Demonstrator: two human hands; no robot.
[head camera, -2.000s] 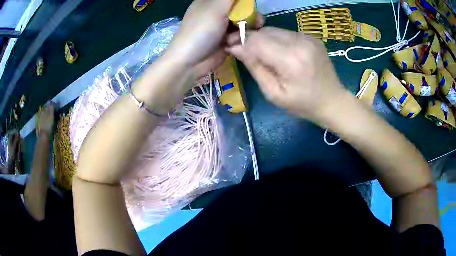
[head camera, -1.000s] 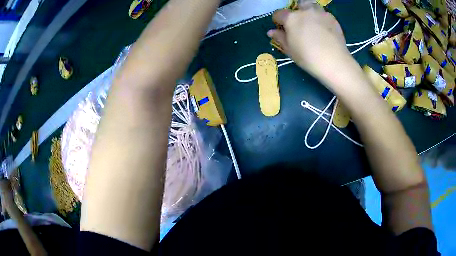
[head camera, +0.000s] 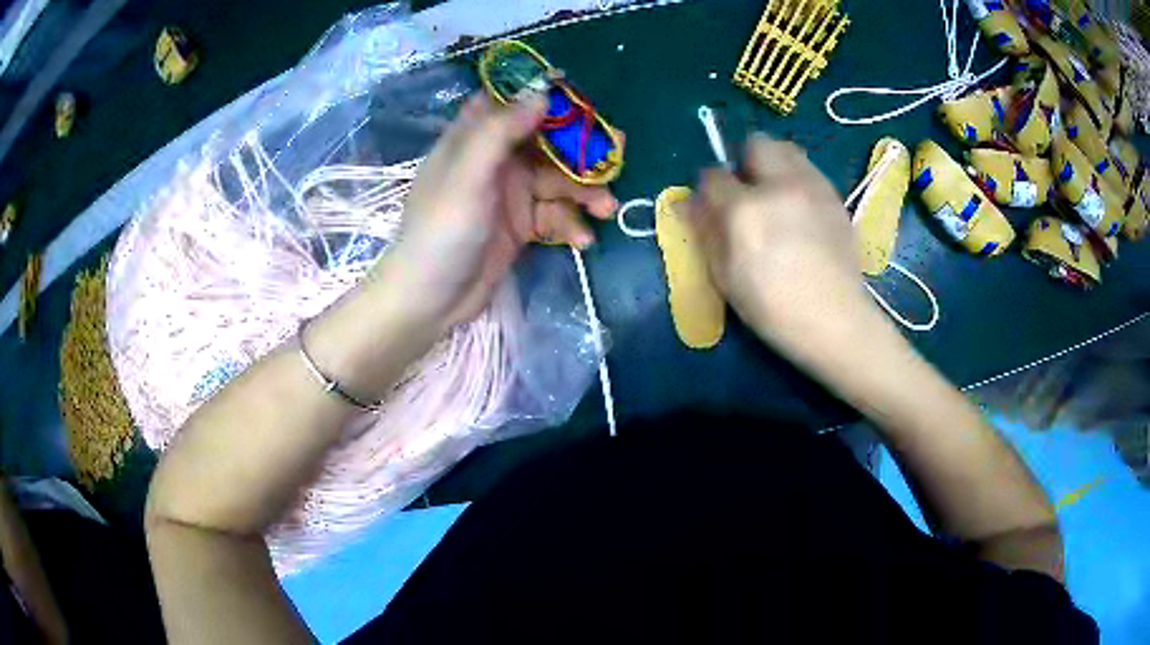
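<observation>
My left hand (head camera: 486, 189) holds a yellow shell (head camera: 583, 136), open side up, with a blue component and red wires showing inside. A yellow ring-shaped edge sticks out above it. My right hand (head camera: 769, 227) is blurred, over a flat yellow cover (head camera: 691, 284) lying on the bench. A white cord end (head camera: 714, 132) shows just above its fingers, and a cord loop lies left of the cover. I cannot tell whether the fingers grip the cord or the cover. Another cover with a white cord (head camera: 885, 202) lies to the right of my right hand.
A clear bag with pink-white cords (head camera: 227, 290) lies left under my left arm. A golden heap (head camera: 91, 378) is at far left. Stacked yellow parts (head camera: 792, 53) are at the top. Yellow units (head camera: 965, 199) are heaped at right. Part of another person's arm (head camera: 28, 567) shows lower left.
My left hand has come back from the top edge and now holds the open shell, no longer lying by the bag. My right hand has moved down to the middle cover.
</observation>
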